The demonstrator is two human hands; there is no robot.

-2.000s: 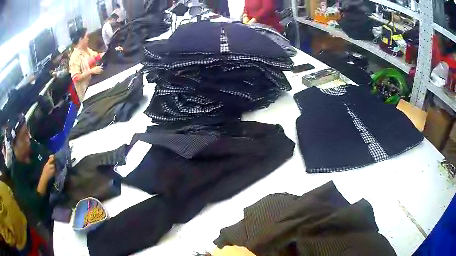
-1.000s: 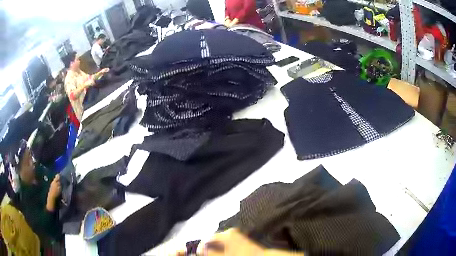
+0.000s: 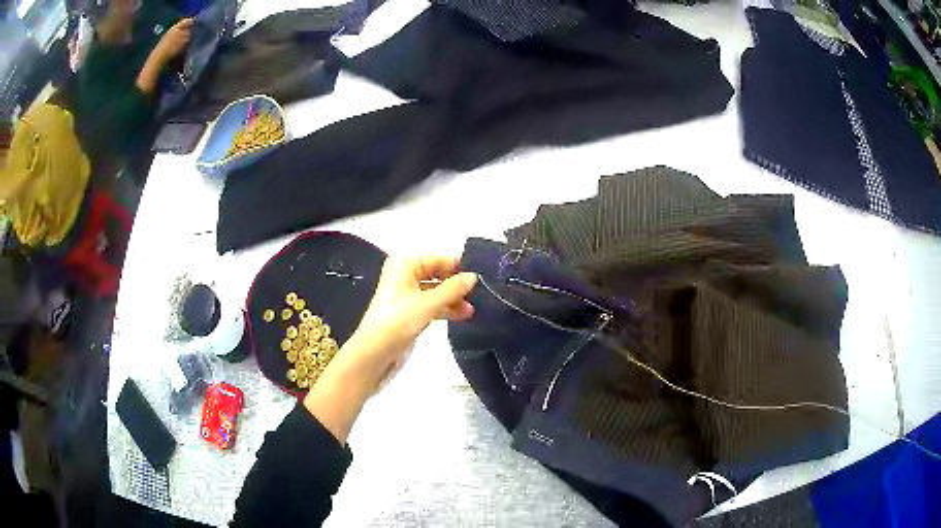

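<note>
Dark trousers (image 3: 743, 330) with a pinstriped inner side lie bunched in front of me. My left hand (image 3: 397, 320) comes from the lower left and pinches the navy waistband end (image 3: 490, 258) between thumb and fingers. A long tan thread (image 3: 702, 394) runs from near those fingertips across the trousers and out past the right edge. Pale stitch lines and short buttonhole marks show on the navy cloth. A white loop (image 3: 712, 485) lies at the lower edge. No needle can be made out. My right hand is out of the picture.
A round black tray (image 3: 356, 253) with a red rim holds gold buttons (image 3: 307, 345). Left of it are a white jar (image 3: 225, 332), a red tin (image 3: 221, 415) and a black phone (image 3: 144, 423). Beyond lie a blue bowl of buttons (image 3: 222, 134), black trousers (image 3: 464, 103) and a navy vest (image 3: 815, 124).
The view has tilted down, bringing the tray and small items into sight. My left hand, blurred at the bottom edge a second ago, now pinches the waistband. The long thread now shows.
</note>
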